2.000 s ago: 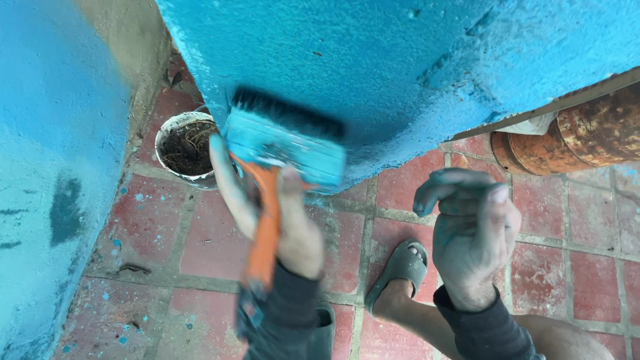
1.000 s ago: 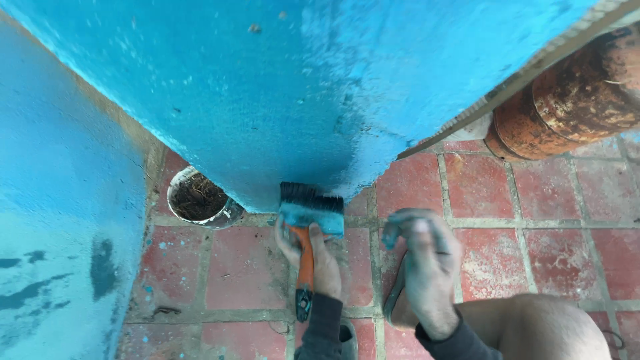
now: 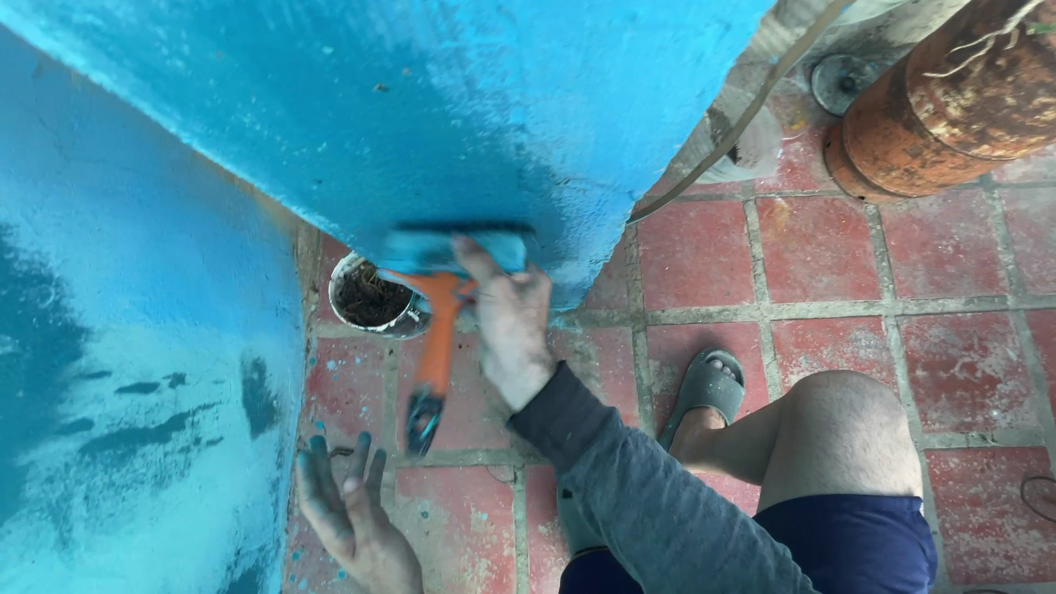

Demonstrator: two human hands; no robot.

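Note:
A wide paintbrush with an orange handle (image 3: 440, 330) and a blue-coated head is in my right hand (image 3: 513, 322), its dark bristles against the lower part of the blue-painted wall (image 3: 462, 99). The brush is blurred, and its dark handle end points down toward the floor. My left hand (image 3: 355, 511) is low on the left, palm up, fingers apart and stained with paint, holding nothing. Beside the wall's foot, left of the brush, stands a white bucket (image 3: 337, 289) with dark soil-like matter and dry stalks inside.
Another blue wall (image 3: 165, 346), with darker patches, rises on the left. Red floor tiles (image 3: 693, 256) bear paint spots. At upper right are a rusty orange metal cylinder (image 3: 916, 124), a hose or cable (image 3: 742, 124) and a round grey disc (image 3: 840, 82). My sandalled foot (image 3: 708, 388) rests on the tiles.
The paintbrush was in my left hand in both earlier frames; now my right hand has it. My left hand is empty and lower, toward the left. The view has shifted.

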